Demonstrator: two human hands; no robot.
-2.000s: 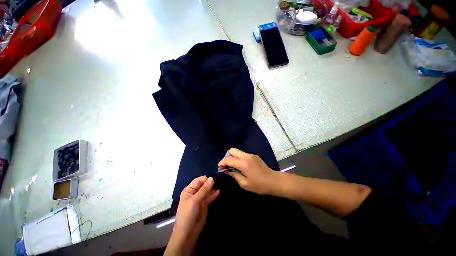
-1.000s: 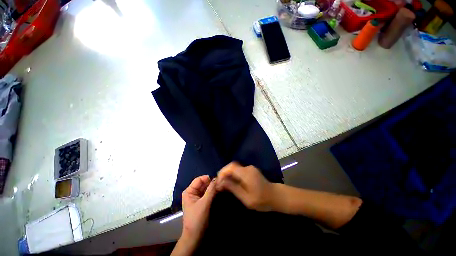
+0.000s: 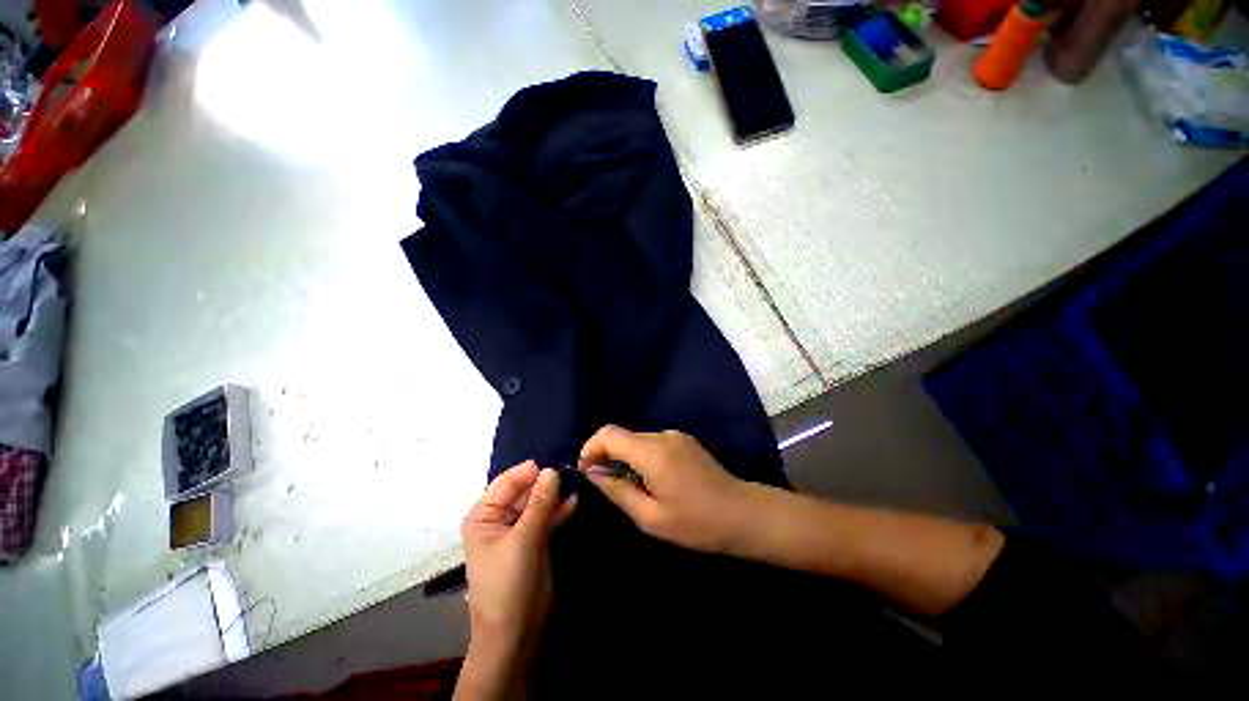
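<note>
A dark navy jacket point(image 3: 589, 260) lies folded long on the pale table and hangs over its near edge. A small dark button point(image 3: 512, 386) sits on its front. My left hand point(image 3: 514, 548) pinches the jacket's dark front edge between thumb and fingers. My right hand point(image 3: 664, 486) is just to the right, its fingertips closed close to the left fingertips, with a small dark item with a greenish tint between them. I cannot tell what that item is. No needle or thread can be made out at the fingertips.
A button box point(image 3: 206, 441), a small open box point(image 3: 200, 520) and a white sheet point(image 3: 165, 637) lie at left. A smartphone point(image 3: 748, 80), green box point(image 3: 888, 52) and orange cone point(image 3: 1011, 47) stand at upper right. A blue crate point(image 3: 1123, 397) is at right. Grey garments point(image 3: 28, 329) lie far left.
The view has shifted, so the table things at upper right sit higher. My right hand, blurred a second ago, is now clearer beside my left fingertips. My left hand keeps its pinch.
</note>
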